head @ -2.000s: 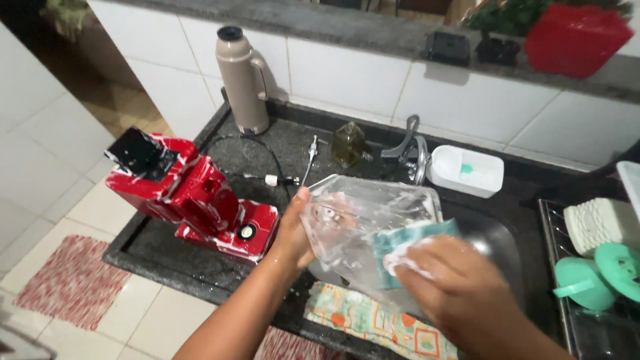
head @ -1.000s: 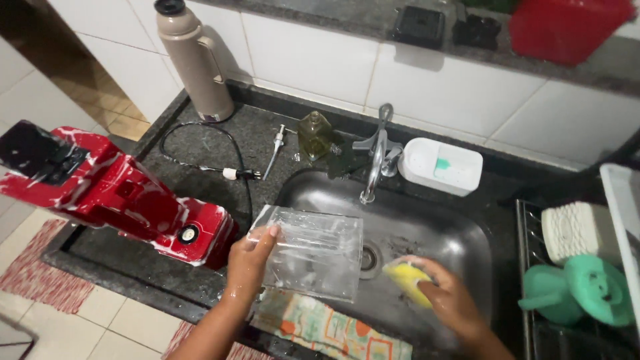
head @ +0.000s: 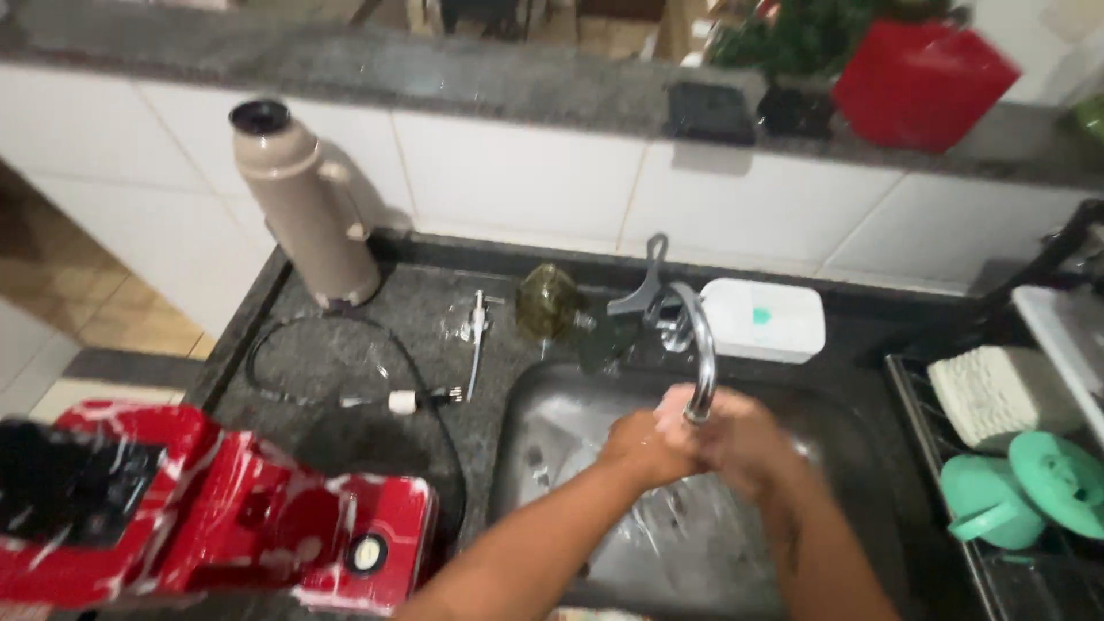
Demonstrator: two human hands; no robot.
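Note:
Under the spout of the chrome faucet (head: 703, 362), my left hand (head: 651, 448) and my right hand (head: 733, 435) touch each other above the stainless steel sink (head: 690, 552). The fingers are blurred and partly behind the spout, so whether they are closed is unclear; no object shows in them. At the lower left stands a red appliance (head: 285, 526) streaked with white foam, its black cord (head: 448, 448) looping over the dark stone counter. A white plastic container (head: 763, 319) sits just right of the faucet.
A beige thermos (head: 306, 207) stands at the counter's back left. A small tap-like fitting with a tube (head: 478, 336) and a greenish glass vessel (head: 546, 302) lie behind the sink. At right, a dish rack (head: 940, 492) holds white and mint-green dishware. A red pot (head: 923, 82) sits on the ledge.
The clear plastic piece and the yellow-green sponge, held in my hands a second ago, are no longer in them. My hands have come together under the faucet.

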